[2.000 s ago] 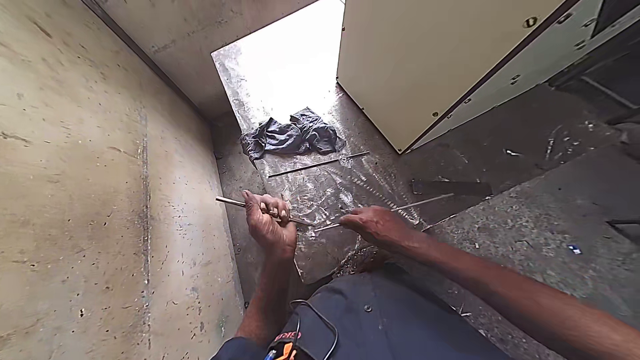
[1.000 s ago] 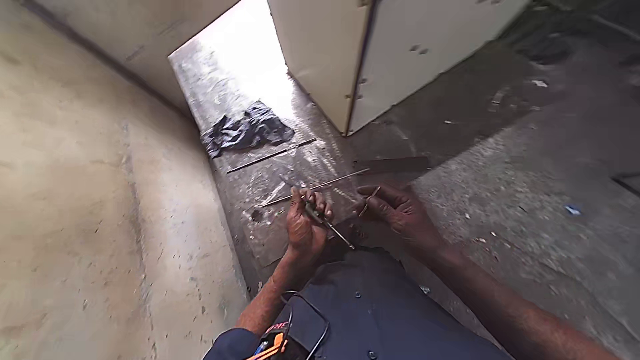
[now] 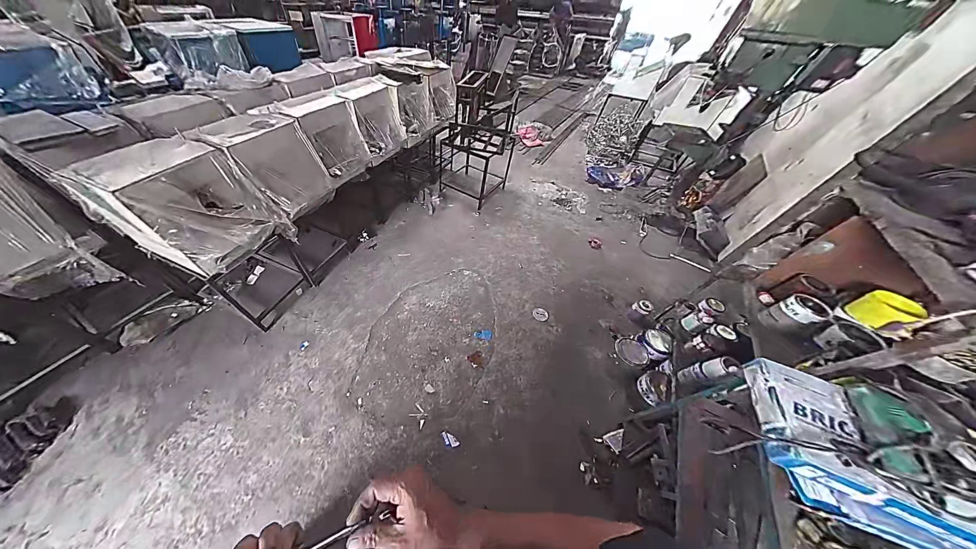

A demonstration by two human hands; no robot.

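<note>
At the bottom edge of the head view, my right hand [image 3: 400,512] is closed around a thin metal rod [image 3: 339,536]. The rod slants down and left toward my left hand [image 3: 271,538]. Only some curled fingers of my left hand show, close to the rod's lower part; its grip is cut off by the frame. My right forearm reaches in from the lower right.
Plastic-wrapped metal cabinets [image 3: 297,114] stand on frames at left. A black metal frame [image 3: 479,156] is on the concrete floor [image 3: 427,335] ahead. Paint cans [image 3: 648,347] and a cluttered bench with a printed box [image 3: 808,419] line the right. People are far back.
The view has swung from the cabinet panels, dark cloth and rods on the floor to the wider workshop. Both hands now sit at the bottom edge, close together.
</note>
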